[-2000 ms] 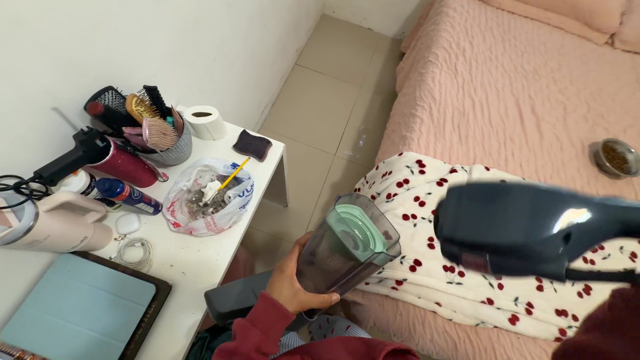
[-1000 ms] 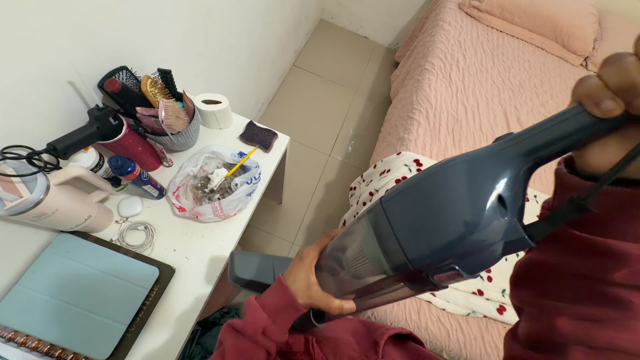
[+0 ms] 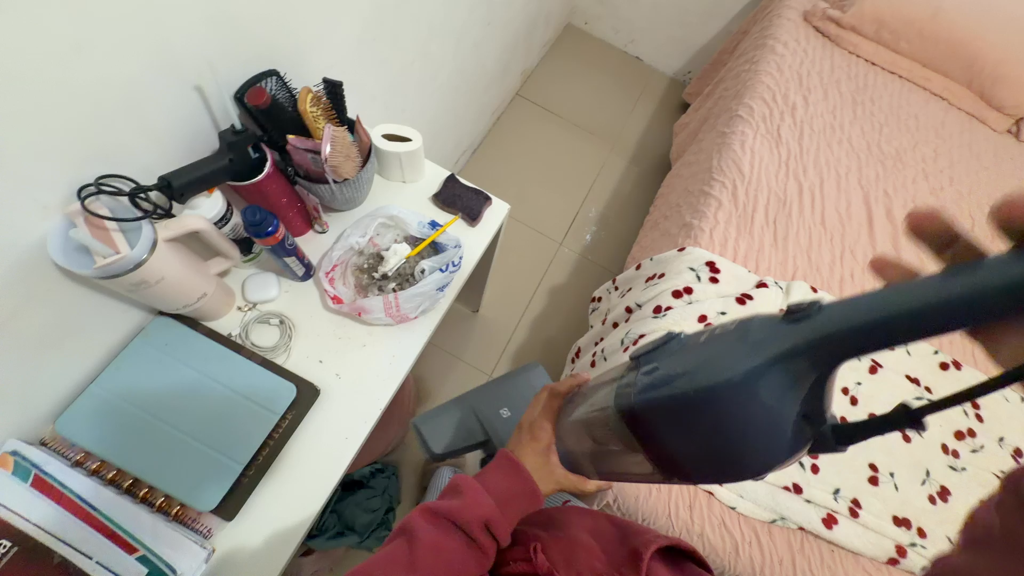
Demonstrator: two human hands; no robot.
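Note:
My left hand [image 3: 548, 440] is wrapped around the clear dust container [image 3: 596, 428] of a stick vacuum cleaner. The dark blue motor body [image 3: 720, 400] is seated against that container, and its handle [image 3: 920, 308] slants up to the right edge. My right hand [image 3: 952, 248] is blurred, with its fingers spread around the handle, the palm partly behind it; whether it bears on the handle is unclear. A black cord runs from the body to the right. Below and left of my left hand lies the grey floor head [image 3: 484, 412] of the vacuum.
The white desk [image 3: 344, 376] at left holds a plastic bag [image 3: 392, 268] of grey dust with a yellow-handled tool, a dark sponge [image 3: 462, 199], a tumbler [image 3: 160, 260], a spray can [image 3: 278, 244] and a blue tablet case [image 3: 176, 408]. A bed [image 3: 768, 168] with a cherry-print blanket [image 3: 896, 480] stands at right.
Two seconds ago the motor body was apart from the dust container, which showed a green filter inside; now they are together. My right hand's fingers, closed on the handle one second ago, have spread.

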